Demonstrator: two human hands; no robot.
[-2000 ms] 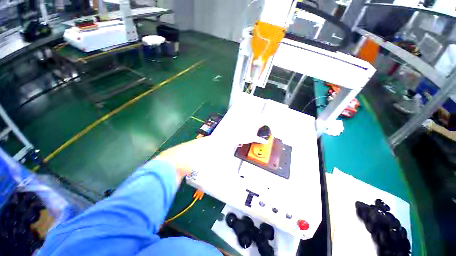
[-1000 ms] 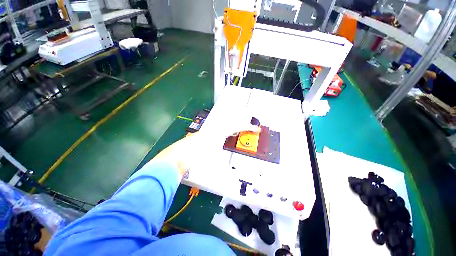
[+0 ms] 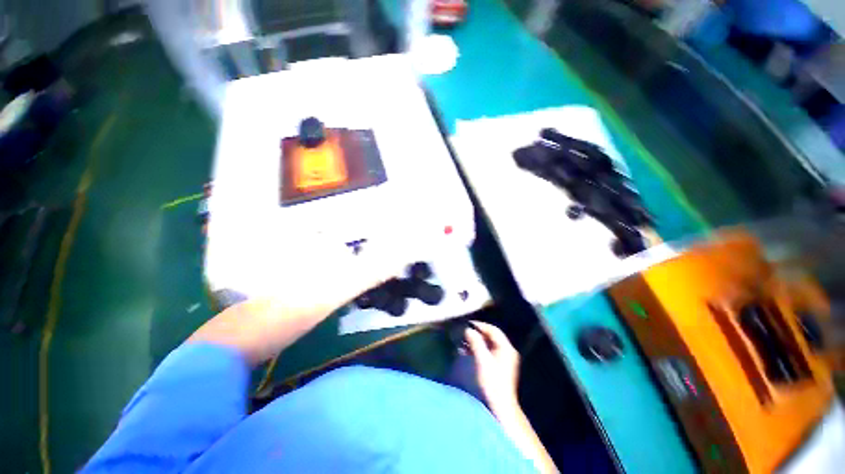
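My left hand (image 3: 278, 319) reaches from the lower left over the robot's front edge, its washed-out fingers beside a cluster of black round parts (image 3: 400, 294) on a white sheet; whether it grips one is unclear. My right hand (image 3: 493, 356) is low in the centre, its fingertips closed on a small dark part (image 3: 463, 339), which is blurred. On the white robot bed (image 3: 269, 250), the orange fixture (image 3: 318, 169) sits on a dark brown plate, with a black part (image 3: 311, 131) at its rear and its front seat showing no black part.
A pile of black parts (image 3: 593, 180) lies on a white sheet (image 3: 500, 199) on the green bench at right. The orange press (image 3: 667, 296) stands at lower right, with a black round part (image 3: 600, 343) beside it. The robot's red button (image 3: 448, 230) is at its front right.
The view has swung down and right, bringing in the orange press. My left hand has moved from the robot's left side to the parts at its front. My right hand has come into view.
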